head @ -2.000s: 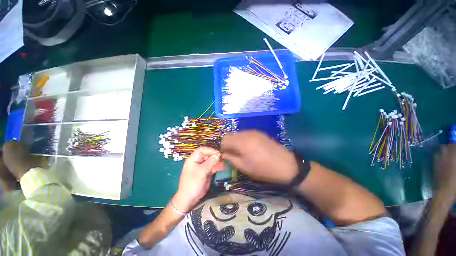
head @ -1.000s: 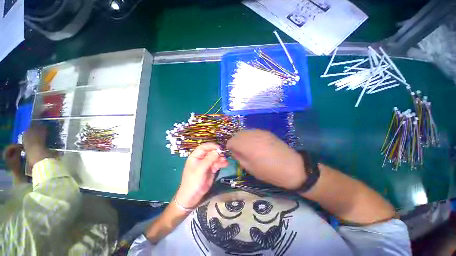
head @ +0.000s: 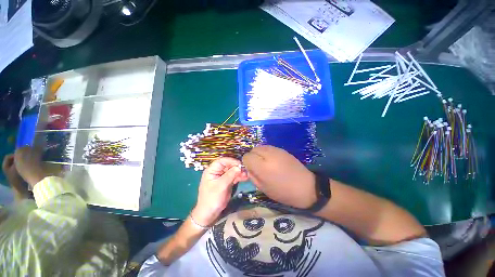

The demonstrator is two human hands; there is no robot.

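My left hand (head: 216,186) pinches a tiny white connector housing (head: 241,169) between thumb and fingertips. My right hand (head: 274,174) is bent over beside it, its fingertips at the housing; whatever lead it holds is hidden by the hand. A heap of red-yellow wires (head: 220,145) with white ends facing left lies just beyond my hands. A dense pile of dark-blue leads (head: 290,142) lies beyond my right hand, below the blue tray. Several dark leads with white ends (head: 251,198) lie close to my body.
A blue tray (head: 330,100) holds white parts and some leads. White tubes (head: 395,82) and a fanned harness bundle (head: 445,142) lie at right. A compartment tray (head: 153,116) stands at left, beside another person's sleeve (head: 57,197). Printed sheets (head: 339,27) lie behind.
My hands stay together near the same spot. My right hand has shifted slightly, showing more of the blue leads. The view has moved a little. The arm at the far right has left its earlier place.
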